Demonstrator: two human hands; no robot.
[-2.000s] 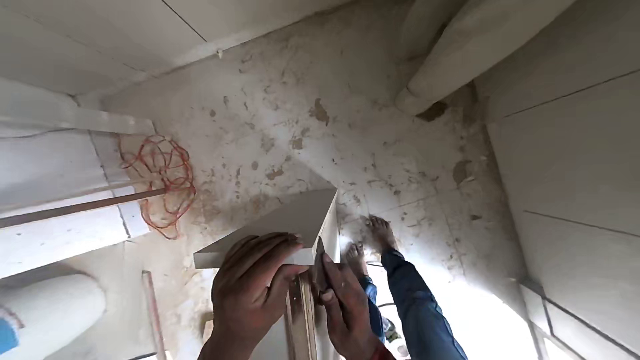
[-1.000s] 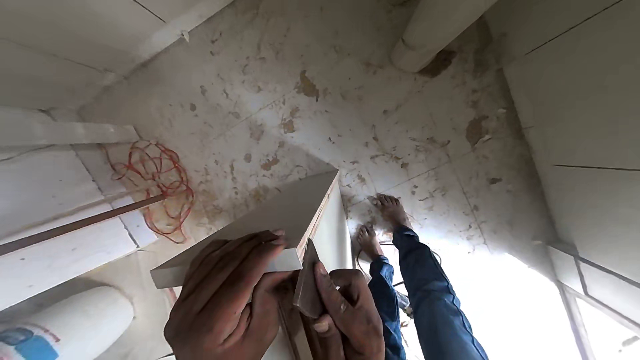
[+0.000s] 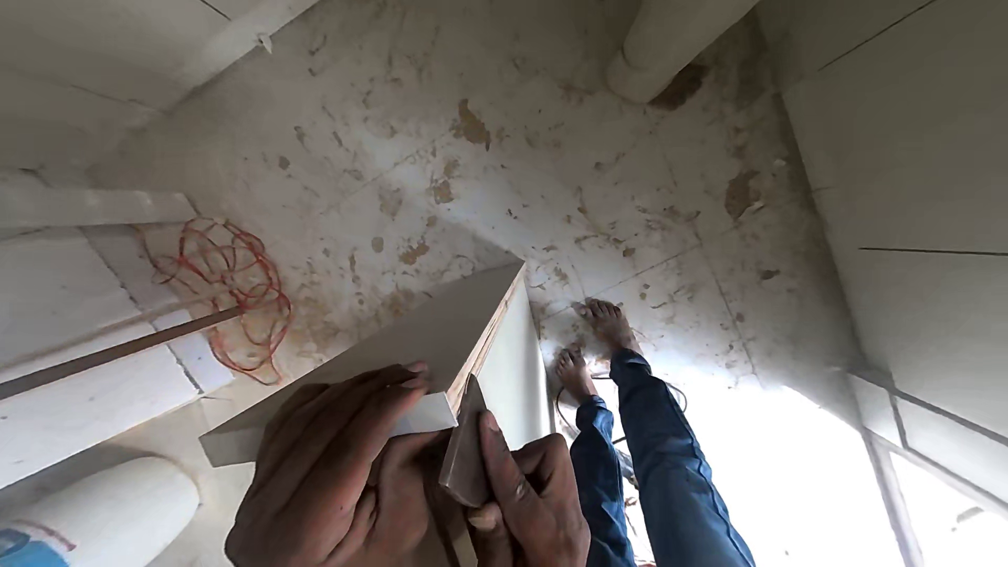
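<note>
A pale laminated board (image 3: 394, 327) with a bare wood-layered edge (image 3: 492, 327) stands in front of me, one corner pointing away. My left hand (image 3: 339, 465) grips the board's near end from the left, its fingers bent over the top. In my right hand (image 3: 531, 480) is a small flat brownish block (image 3: 466, 453), pinched between thumb and fingers. The block's narrow tip touches or lies close beside the near end of the bare edge; exact contact cannot be told. The lower part of the board is hidden behind both hands.
A tangled red cord (image 3: 236, 291) lies on the stained floor (image 3: 551, 173) at left, by a long brown strip (image 3: 118, 353). A white rounded container or sack (image 3: 118, 512) is at lower left. My bare feet (image 3: 606, 319) are right of the board. A thick pipe-like column (image 3: 654, 55) meets the floor.
The block, hardly visible two seconds ago, now shows plainly in my right hand along the board's edge. My left hand keeps its hold on the board. The view has shifted somewhat.
</note>
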